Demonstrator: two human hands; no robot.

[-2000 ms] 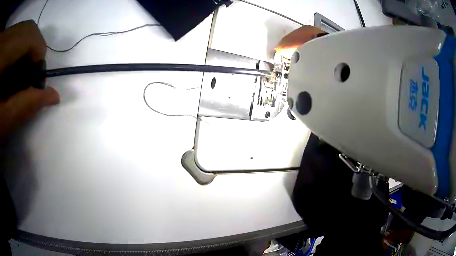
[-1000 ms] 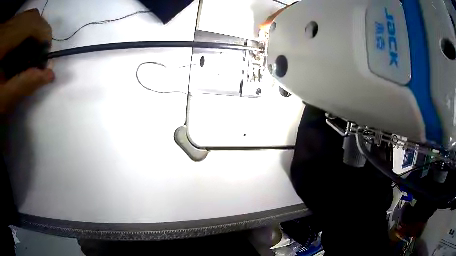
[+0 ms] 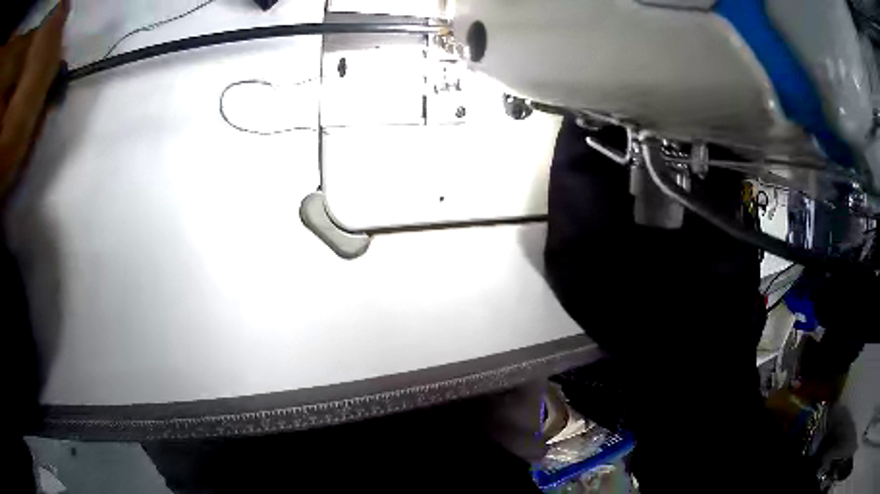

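Observation:
A narrow dark cloth strip (image 3: 222,37) runs nearly straight across the white table to the presser foot area (image 3: 446,43), under the brightly lit left end of the machine head (image 3: 618,68). My left hand (image 3: 29,92) is at the left edge, blurred and partly cut off, closed around the strip's left end; its fingertips are not clear. My right hand is not visible; a black sleeve (image 3: 656,289) passes below the machine head. The flat metal plate (image 3: 376,96) lies in the machine bed.
A loose thread loop (image 3: 224,104) lies left of the bed, with another thread (image 3: 159,26) above the strip. A rounded grey corner piece (image 3: 333,227) sits at the bed's corner. A tape measure (image 3: 289,413) follows the table's front edge. A blue-rimmed basket (image 3: 584,461) is below.
The view has shifted, so the table and machine appear higher and farther left. The orange-lit part of my right hand behind the head is out of sight. My left hand stays at the strip's left end.

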